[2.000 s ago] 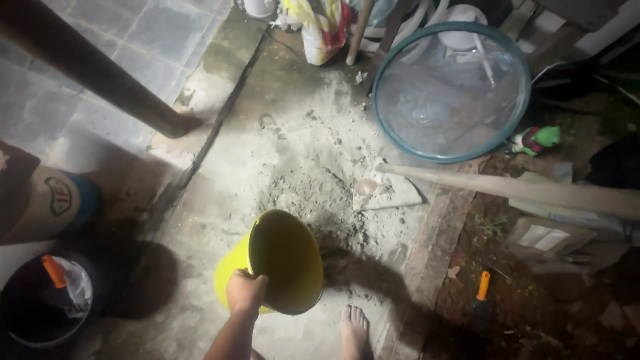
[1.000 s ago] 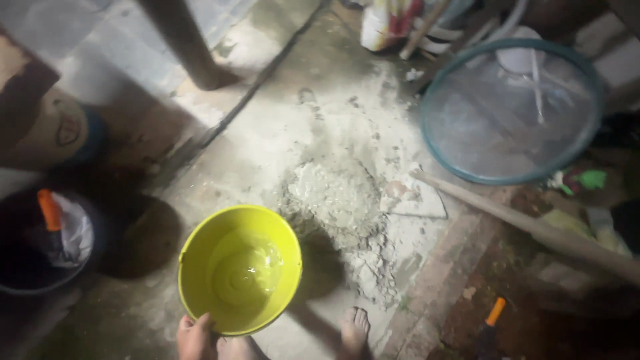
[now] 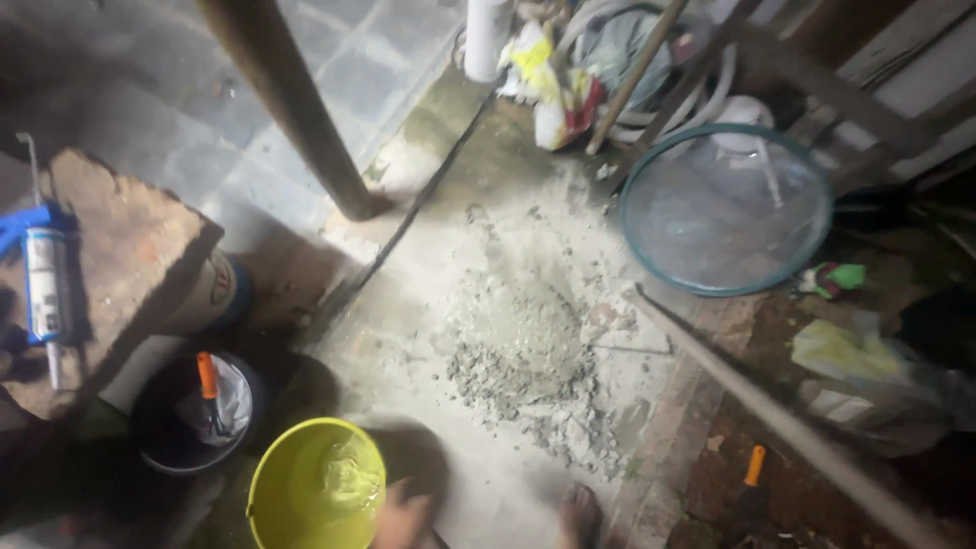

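A yellow plastic bucket (image 3: 305, 488) with clear water in it is at the lower left of centre, its mouth facing up and its lower part cut off by the frame. My right hand (image 3: 402, 515), blurred, is against the bucket's right side; its grip is unclear. My left hand is out of view. Ahead lies a heap of grey mortar (image 3: 526, 328), wet and shiny on top, crumbly along its near edge. At its right side rests a hoe's mortar-covered blade (image 3: 625, 329), with the long wooden handle (image 3: 762, 404) slanting to the lower right.
A round sieve (image 3: 728, 210) lies at the upper right. A wooden post (image 3: 293, 114) stands at the upper left. Left are a dark bucket (image 3: 191, 412) holding an orange-handled tool and a slab (image 3: 114, 267) bearing a caulking gun (image 3: 46, 274). My bare foot (image 3: 579, 515) is near the heap.
The yellow bucket, tilted over the heap at first, is now upright and further left. The heap has become wet and shiny on top. The hand on the bucket's near rim is out of view.
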